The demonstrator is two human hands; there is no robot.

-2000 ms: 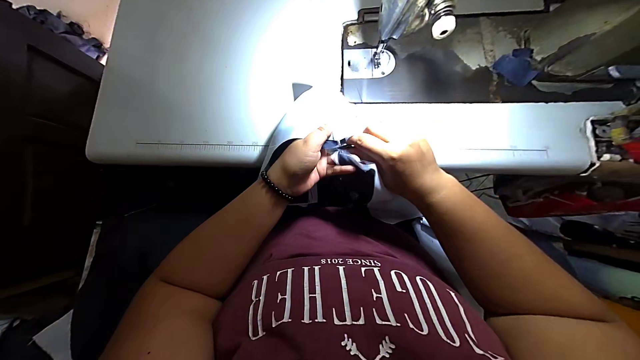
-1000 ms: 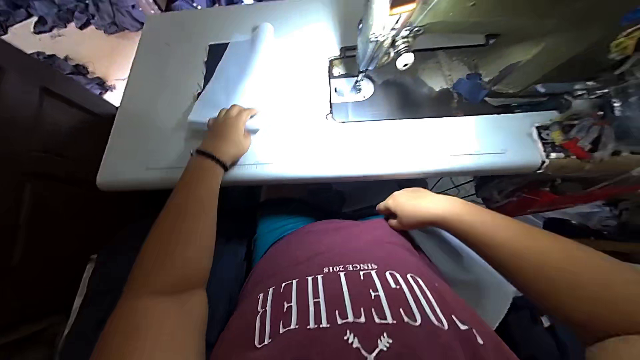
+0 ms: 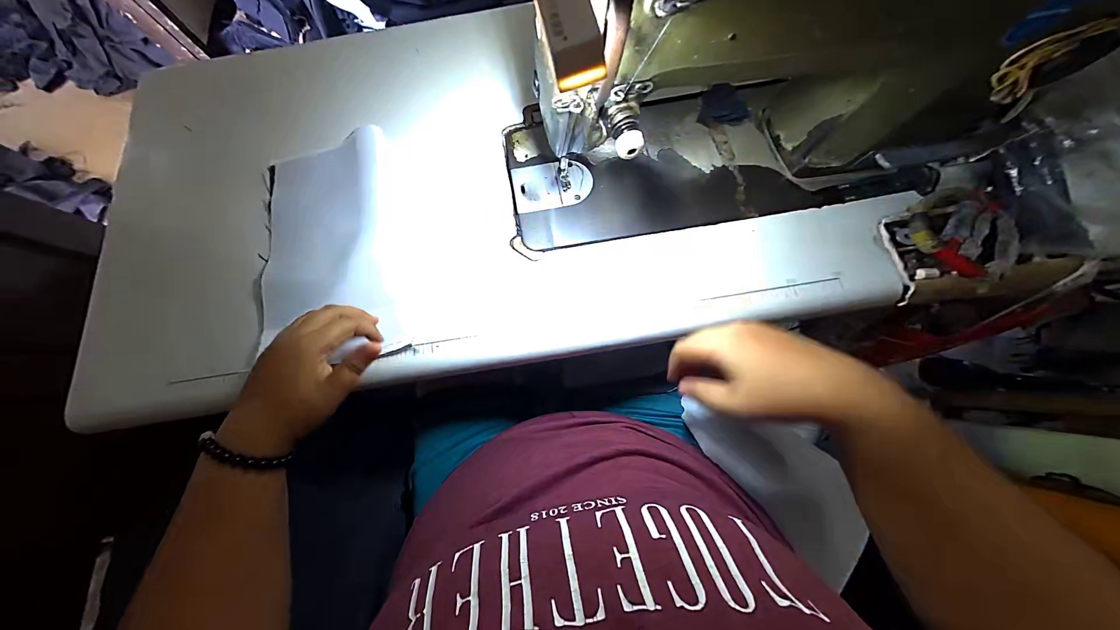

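A light-coloured piece of fabric [image 3: 319,227] with a dark frayed left edge lies on the left part of the white sewing table. My left hand [image 3: 311,363], a dark beaded bracelet at its wrist, rests on the fabric's near end with fingers curled; whether it pinches the cloth is unclear. Over my lap, just off the table's front edge, is my right hand [image 3: 744,367], fingers bent and slightly blurred. Pale fabric [image 3: 779,481] lies over my thigh right below it; I cannot tell if the fingers grip it. The sewing machine's presser foot [image 3: 565,175] stands right of the fabric.
The sewing machine head [image 3: 577,70] with its lit lamp rises at the back. The white tabletop [image 3: 455,297] ends in a rounded front edge. Wires and red parts [image 3: 958,245] crowd its right end. Dark cloth heaps [image 3: 70,44] lie at the far left.
Two seconds ago both hands were together over my lap with cloth between them. They have parted, the left onto the table, where light fabric now lies. The view has shifted.
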